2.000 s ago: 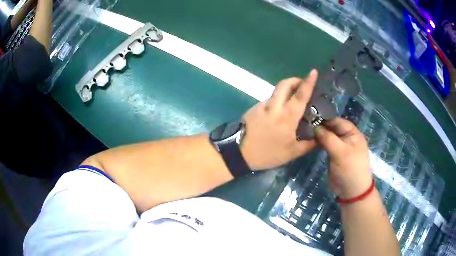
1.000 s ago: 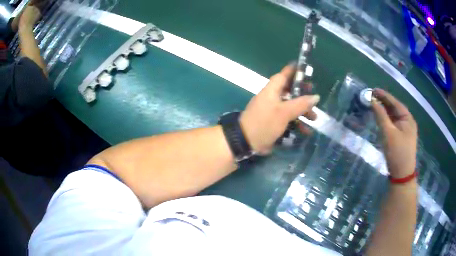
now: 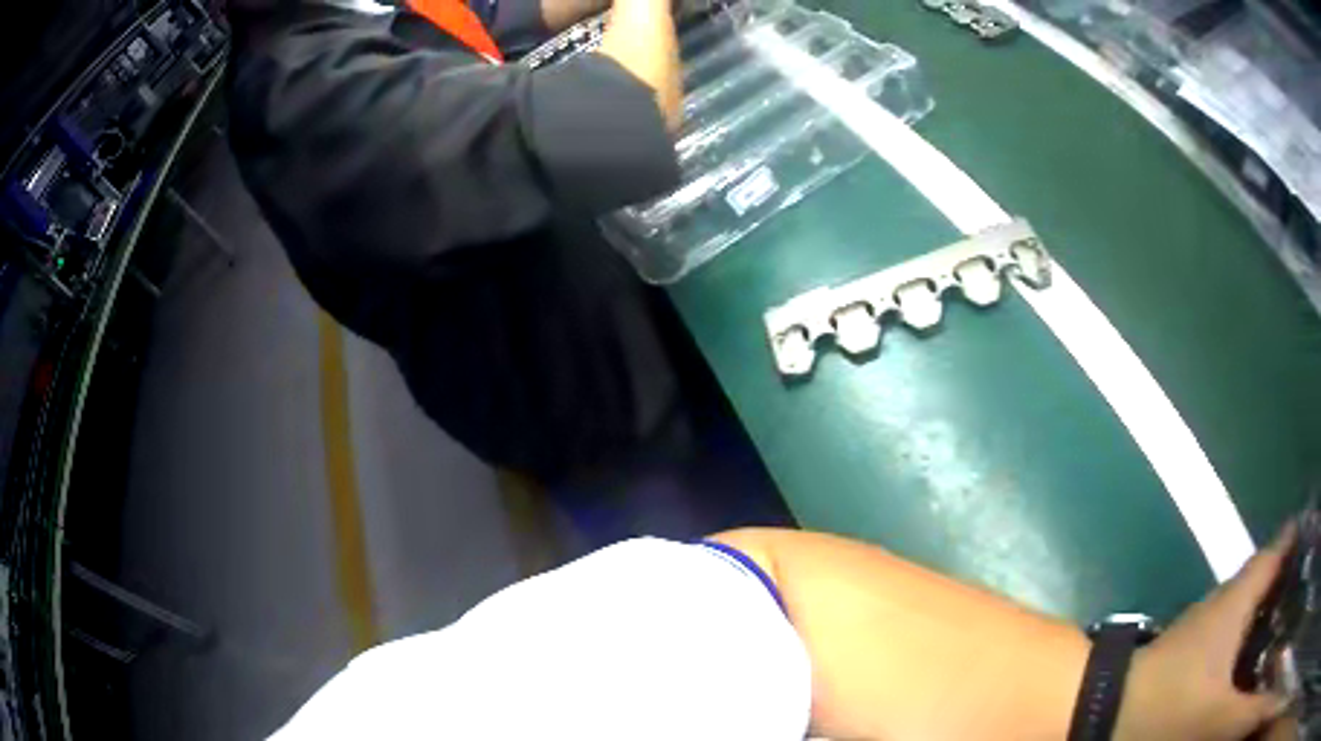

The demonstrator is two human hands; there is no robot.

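Note:
My left hand [image 3: 1210, 651] is at the lower right edge, partly cut off, with a black watch on its wrist. It is closed around a dark holder strip [image 3: 1294, 615], which the picture's edge also cuts off. My right hand is not in view. A grey metal holder strip [image 3: 920, 301] with a scalloped edge lies on the green bench [image 3: 884, 449], left of my left hand; one end lies across the white line.
Another person in dark clothing [image 3: 435, 188] stands at the bench's near edge. A clear tray [image 3: 753, 188] lies beside them. Another holder strip [image 3: 978, 18] lies farther back. Clear trays [image 3: 1246, 73] line the far side. A yellow floor line [image 3: 341, 463] shows left.
The view has swung left, so my right hand and the tray near it are out of view. My left hand still holds the strip. The loose strip now appears nearer the middle.

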